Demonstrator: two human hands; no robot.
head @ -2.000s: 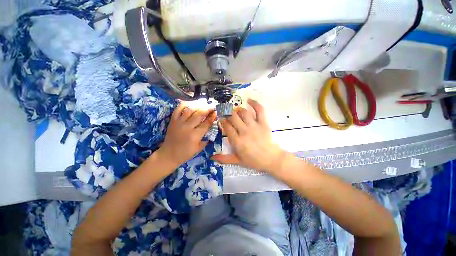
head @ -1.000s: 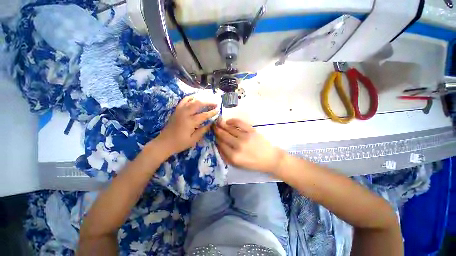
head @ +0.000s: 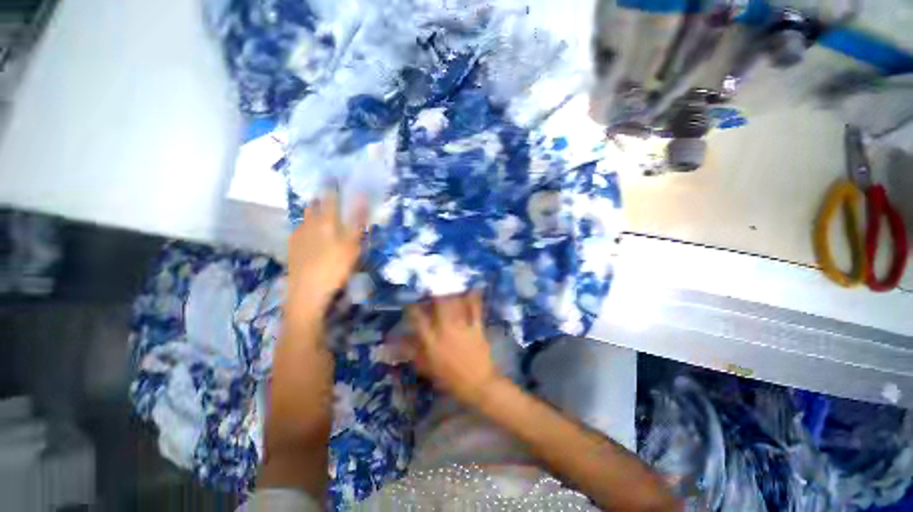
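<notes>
Blue and white floral fabric (head: pixel 461 190) lies bunched on the machine table left of the presser foot (head: pixel 687 150) and drapes over the lap. Its pale blue wrong side shows at upper left. My left hand (head: pixel 325 245) is blurred, on the fabric near the table's front edge, its fingers spread. My right hand (head: pixel 455 345) is blurred at the fabric's front edge, its fingertips on or under the cloth; its grip is unclear. The fabric's right edge lies close to the foot; whether it is under the foot cannot be told.
The sewing machine head (head: pixel 661 50) is at upper right. Scissors (head: pixel 859 235) with yellow and red handles lie on the table at right. More floral cloth (head: pixel 215 350) hangs at lower left. Pale and dark cloth (head: pixel 731 440) hangs below the table at right.
The view has swung left, so the machine and scissors appear farther right. Both hands have left the needle area and moved left and toward the lap. The fabric is spread more broadly left of the foot.
</notes>
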